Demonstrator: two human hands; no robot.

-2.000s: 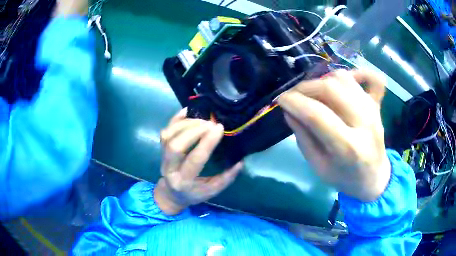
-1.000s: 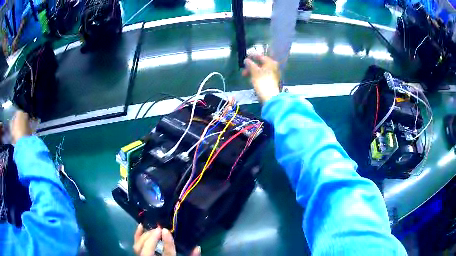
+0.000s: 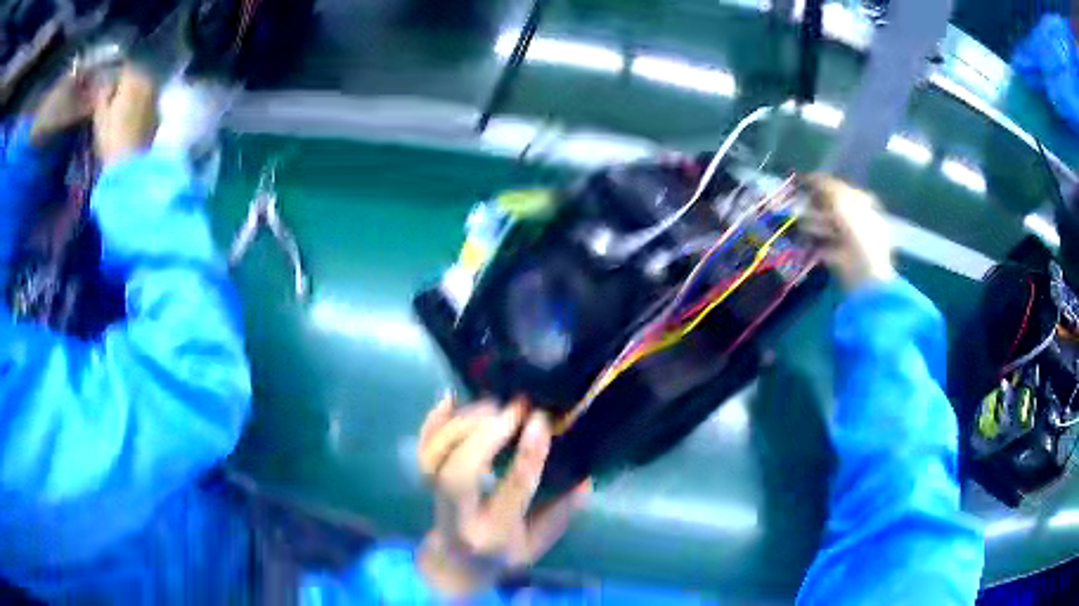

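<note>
The open black projector housing (image 3: pixel 663 391) lies tilted across the green bench in front of me. Its lens barrel (image 3: pixel 542 322) is at the left end, beside the power supply board (image 3: pixel 483 243) with yellow blocks. Loose red, yellow and purple wires (image 3: pixel 663 337) run along the housing from the lens-side lower corner to the far right end. A white cable (image 3: pixel 706 178) arches over the top. My left hand (image 3: pixel 488 491) grips the lower corner by the lens, where the wires pass. My right hand (image 3: pixel 850 231) is at the far right end by the wires, blurred; its hold is unclear.
A neighbouring worker's sleeves (image 3: pixel 166 284) and hands are at the left, over a dark unit. A white Y-shaped lead (image 3: pixel 275 234) lies on the bench. Another open unit (image 3: pixel 1023 379) stands at the right edge. A metal rail (image 3: pixel 355 115) and a grey post (image 3: pixel 893 89) are beyond.
My right hand has come back from beyond the far rail to the housing's right end. My left hand stays at the lens corner. The view has shifted, and the housing appears further right.
</note>
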